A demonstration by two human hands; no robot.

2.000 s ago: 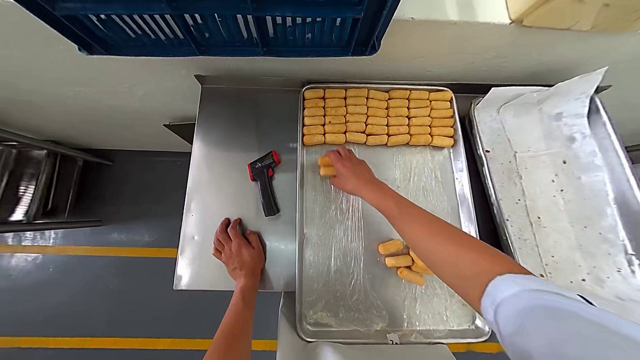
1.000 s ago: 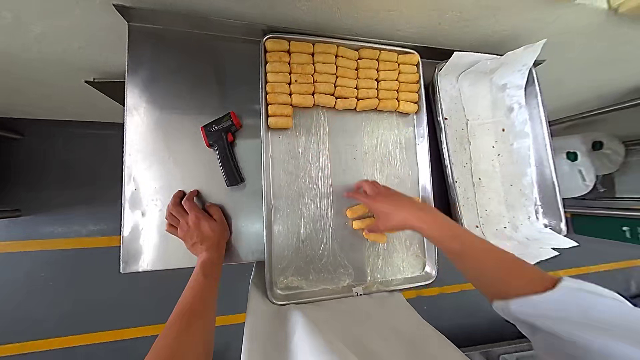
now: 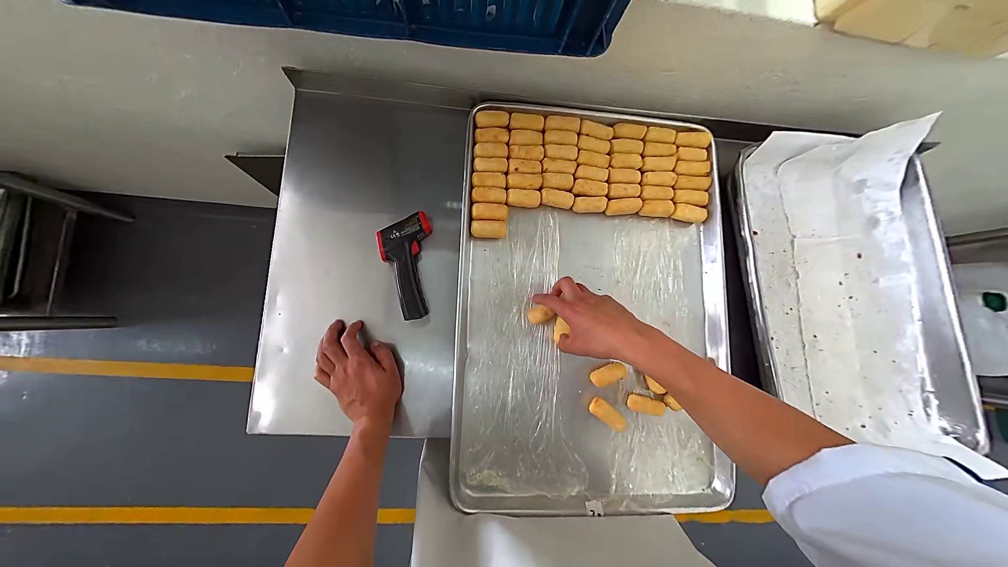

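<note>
My right hand [image 3: 594,319] is over the middle of a metal baking tray [image 3: 461,354] lined with clear film, its fingers on small golden-brown rolls [image 3: 540,314]. Several loose rolls [image 3: 607,413] lie on the film below that hand, some partly hidden by my forearm. Closely set rows of the same rolls [image 3: 591,172] fill the tray's far end, and two more rolls [image 3: 489,229] extend the leftmost column. My left hand [image 3: 360,378] rests on the steel table [image 3: 315,236] with fingers bent and holds nothing. Beyond it lies a black and red infrared thermometer gun [image 3: 407,264].
Right of the tray stands another metal tray [image 3: 957,346] with stained white paper [image 3: 858,299] whose edges curl up. A blue plastic crate [image 3: 441,20] is at the top edge, near the wall. A metal rack [image 3: 47,252] stands at the far left.
Two rolls now extend the leftmost column, where one did a second ago. My right hand has moved from the loose rolls toward the tray's middle with rolls at its fingers. The left hand stays on the table.
</note>
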